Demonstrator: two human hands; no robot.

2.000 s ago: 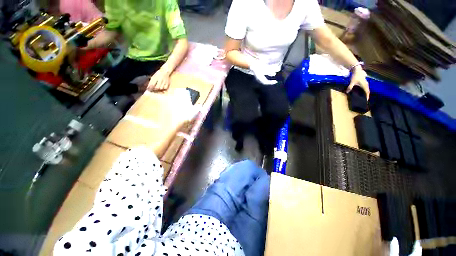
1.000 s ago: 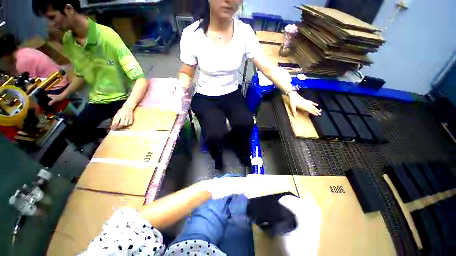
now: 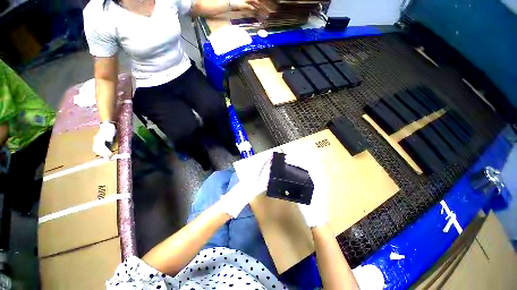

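Note:
A matte black housing (image 3: 290,184) with a recess and a small hole in its end face is held above the cardboard sheet (image 3: 357,195). My left hand (image 3: 246,190), in a white glove, grips it from its left side. My right hand (image 3: 318,195), also white-gloved, is at its right side; its fingers are partly hidden behind the housing. One more black housing (image 3: 347,136) lies on the far edge of the same cardboard sheet.
Rows of black housings (image 3: 422,127) lie on cardboard on the mesh conveyor (image 3: 283,119), with another group (image 3: 317,71) farther off. Blue-wrapped rails (image 3: 397,249) edge it. A cardboard-covered bench (image 3: 79,221) is at left. A white-shirted person (image 3: 142,45) sits ahead. Cardboard sheets (image 3: 493,255) lean at lower right.
The view has swung right. The black housing, low over the cardboard one second ago, is now raised and tilted between both hands. The seated person's hand has left the far black rows.

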